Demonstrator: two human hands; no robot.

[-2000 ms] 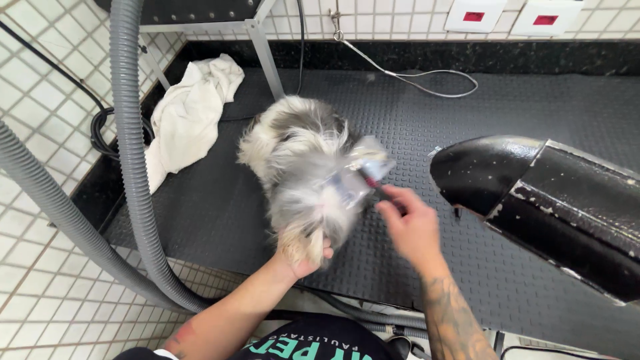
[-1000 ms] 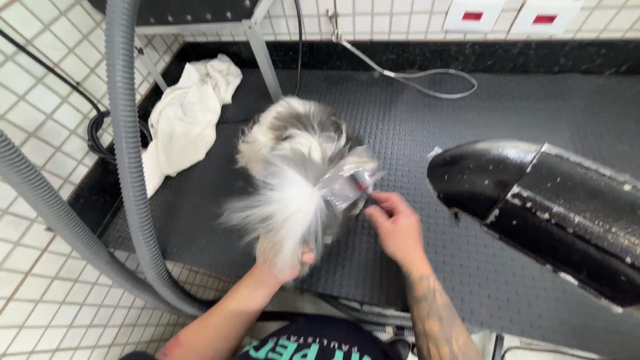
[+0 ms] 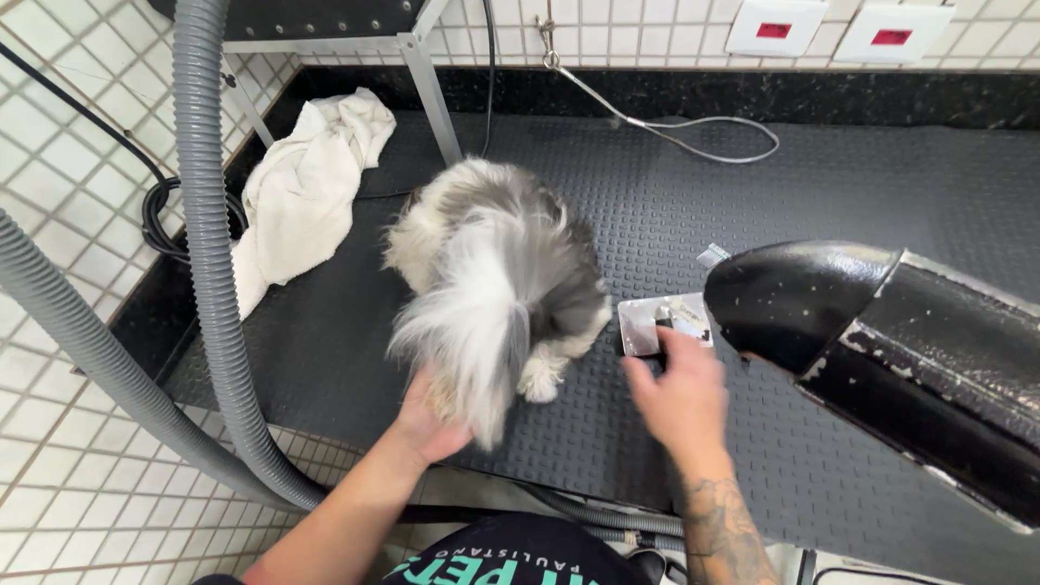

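A small grey-and-white long-haired dog (image 3: 561, 268) is on the black textured mat, its fluffy fur toward me. My left hand (image 3: 435, 422) cups the light-furred lower part at its near side, partly hidden by long white hair. To the dog's right lies a slicker brush (image 3: 642, 321) with a flat pale head, on the mat. My right hand (image 3: 682, 390) is over its dark handle, thumb and fingers around or just above it; blur hides whether they grip it. A light-toothed comb (image 3: 713, 256) pokes out from beside the black dryer nozzle (image 3: 812, 317).
Grey corrugated hoses (image 3: 207, 244) run down the left side. A cream towel (image 3: 305, 187) lies at the back left beside a metal-legged stand (image 3: 431, 97). A looped grooming cable (image 3: 707, 138) hangs from the tiled wall onto the mat. The dryer body fills the right.
My right hand and the brush have moved from the dog's fur to the mat on the right. My left hand stays at the dog's near side.
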